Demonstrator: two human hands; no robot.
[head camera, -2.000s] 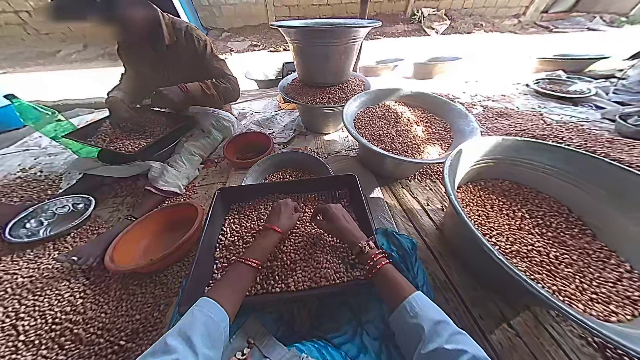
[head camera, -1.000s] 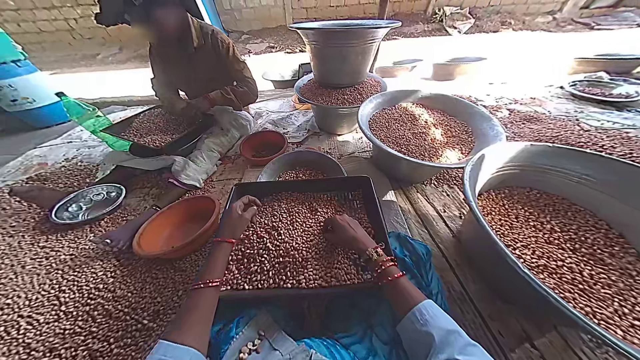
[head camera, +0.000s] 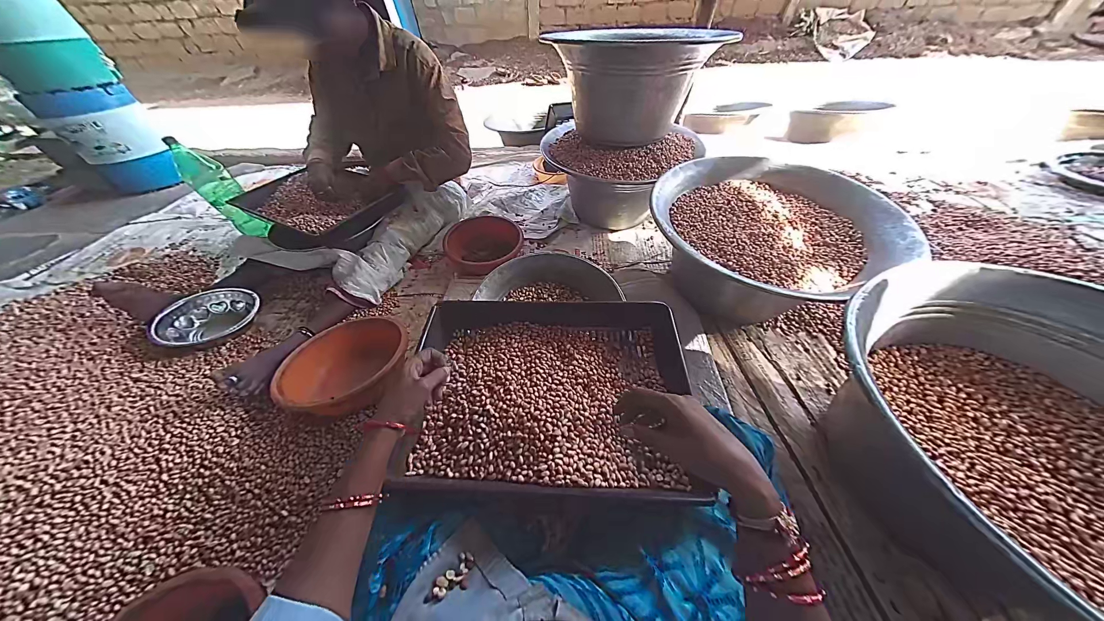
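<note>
A dark rectangular tray (head camera: 556, 315) rests on my lap, over blue cloth, and holds a layer of reddish-brown nuts or seeds (head camera: 535, 405). My left hand (head camera: 420, 384) is over the tray's left edge, thumb and fingers close together; whether something small is between them cannot be told. At the right side of the tray, my right hand (head camera: 673, 431) is low over the nuts with curled fingers, their tips partly hidden. A few pale nuts (head camera: 451, 578) lie on a light cloth on my lap. An orange bowl (head camera: 341, 366) stands left of my left hand.
Another person (head camera: 379, 112) sits at the back left, hands in a similar tray (head camera: 384, 216). Large metal basins (head camera: 862, 293) of nuts stand on the right, with stacked basins (head camera: 634, 86) behind. Loose nuts (head camera: 172, 448) cover the left ground, near a metal plate (head camera: 204, 316) and a green bottle (head camera: 207, 181).
My hands, close together over the tray two seconds ago, are now apart: the left at the tray's left edge, the right at its right side. The view has shifted left.
</note>
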